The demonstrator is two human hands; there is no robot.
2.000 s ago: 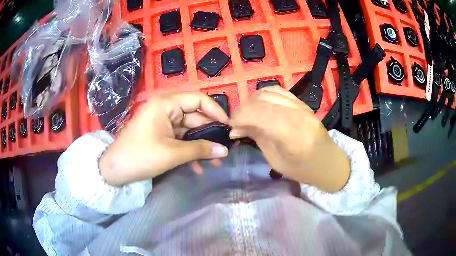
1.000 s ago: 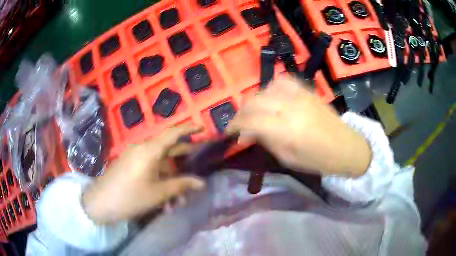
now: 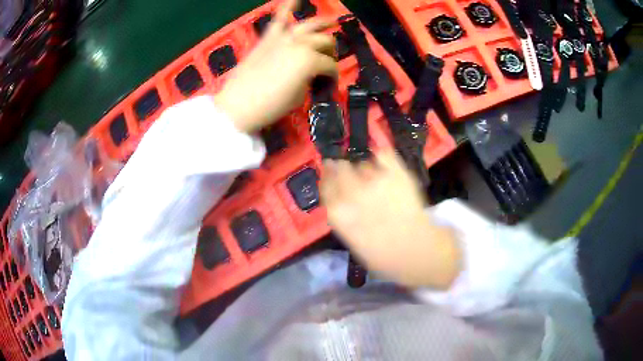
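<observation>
A strapped watch (image 3: pixel 328 127) with a square case lies lengthwise over the right part of the orange-red pocket tray (image 3: pixel 282 233). My left hand (image 3: pixel 275 74) is at its upper strap end, which the fingers partly hide; the index finger points up. My right hand (image 3: pixel 384 218), blurred, is on its lower strap, with the fingertips just below the case. A dark strap end (image 3: pixel 357 271) shows below my right hand. Other strapped watches (image 3: pixel 374 74) lie beside it to the right. Square watch cases (image 3: pixel 305 188) sit in tray pockets.
Crinkled clear plastic bags (image 3: pixel 56 204) lie at left. A second tray (image 3: pixel 458 106) with round watch cases (image 3: pixel 471 76) is at upper right, with a row of strapped watches (image 3: pixel 564 49) beyond. Black strips (image 3: pixel 518 176) are low at right, near a yellow floor line (image 3: pixel 610 190).
Both hands were close together over my lap with a black piece. My left hand has moved up and right across the tray; the strapped watch now lies between my hands. The view has shifted.
</observation>
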